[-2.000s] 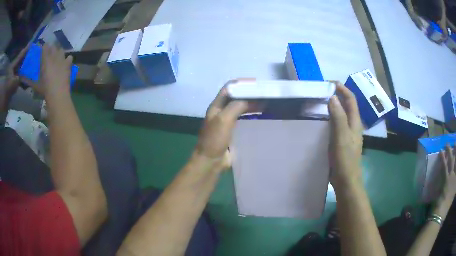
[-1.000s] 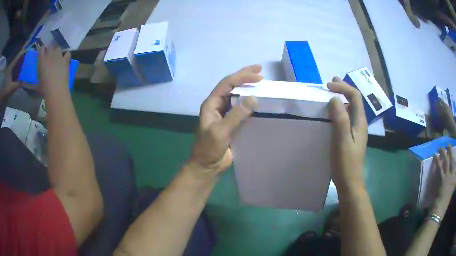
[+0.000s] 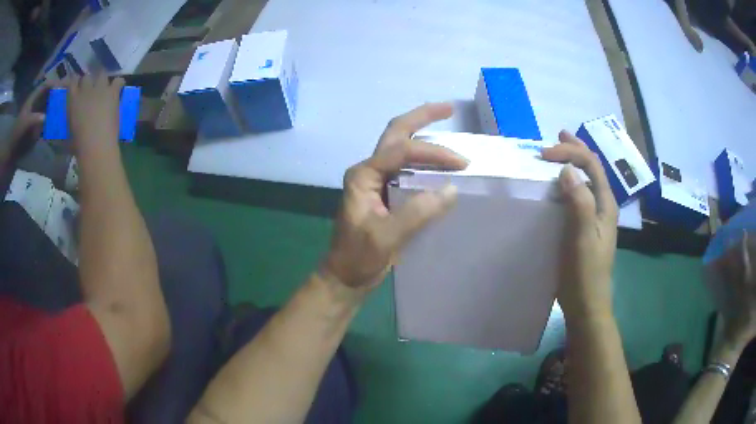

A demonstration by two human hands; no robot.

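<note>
A retail carton [image 3: 477,265] is held up in front of me, its plain pale side panel facing me. Its white top end with small blue print looks closed, the lid edge lying at the panel's top edge. My left hand [image 3: 398,195] is at the upper left corner, fingers over the top and thumb at the front edge. My right hand [image 3: 588,203] grips the upper right corner, fingers bent over the top. The carton's far side and contents are hidden.
A white-topped table [image 3: 365,74] bears two upright cartons [image 3: 264,91], a blue carton [image 3: 507,103] and a tilted carton [image 3: 617,157]. Another carton [image 3: 680,195] lies at the right. A person in a red sleeve [image 3: 66,364] holds a blue carton at left. Another person's hand [image 3: 738,273] is at right.
The carton's top end was partly open with a dark gap; the lid has come down and the gap is gone. My left fingers and thumb have moved inward along the top.
</note>
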